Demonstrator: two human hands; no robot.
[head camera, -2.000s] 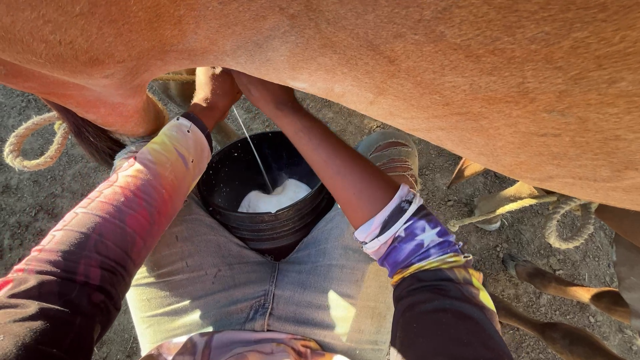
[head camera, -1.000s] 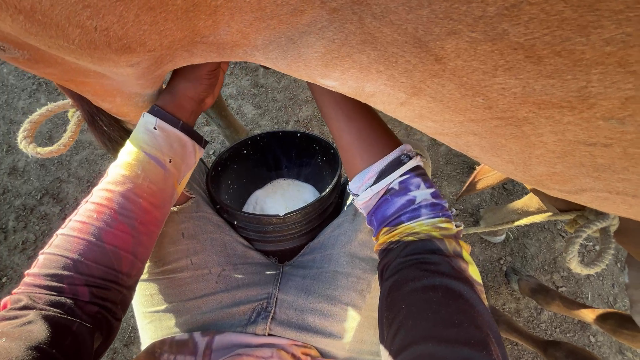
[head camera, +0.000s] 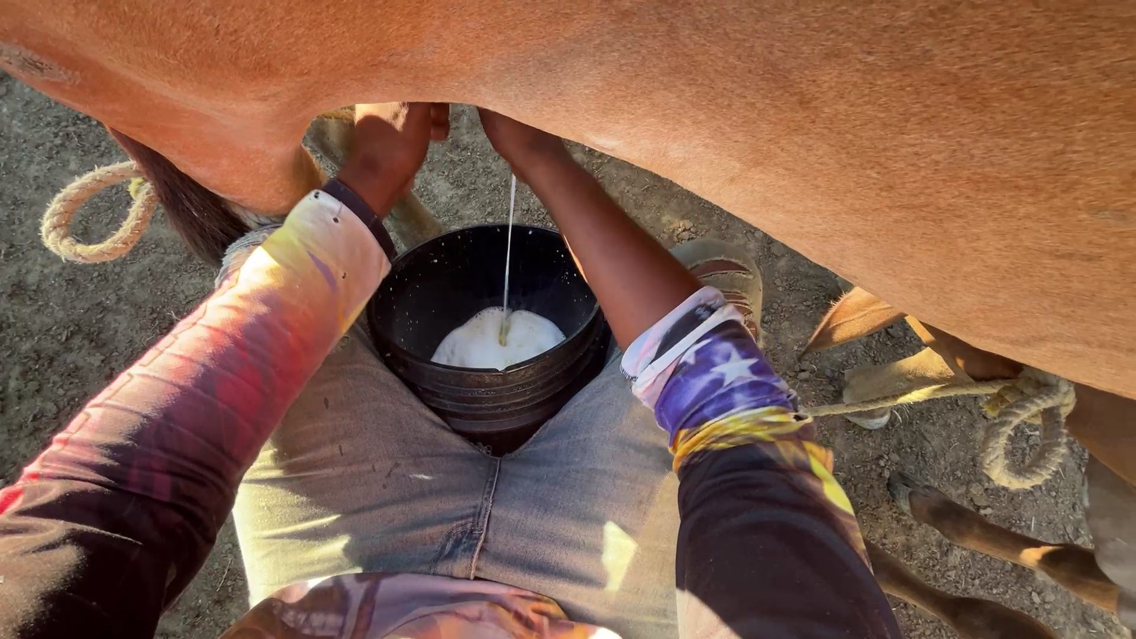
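A reddish-brown animal's flank and belly (head camera: 754, 115) fill the top of the view. Under the belly's edge is my left hand (head camera: 395, 146), its fingers partly hidden; whether it grips anything I cannot tell. My right hand (head camera: 515, 142) is also under the belly, fingers mostly hidden, and a thin white stream of milk (head camera: 509, 240) falls from just below it. The stream lands in frothy milk (head camera: 497, 340) inside a black ribbed bucket (head camera: 497, 390), held between my thighs. White specks dot the bucket's inner wall.
A loop of thick rope (head camera: 89, 213) hangs near the dark tail (head camera: 182, 195) at left. Another knotted rope (head camera: 1029, 435) is at right, by a small brown animal's legs (head camera: 994, 532). My shoe (head camera: 728, 271) rests on the dirt ground (head camera: 67, 337) beyond the bucket.
A milk stream shows again, which the frame one second ago does not show. Both hands have shifted under the belly, and the right is more visible than one second ago.
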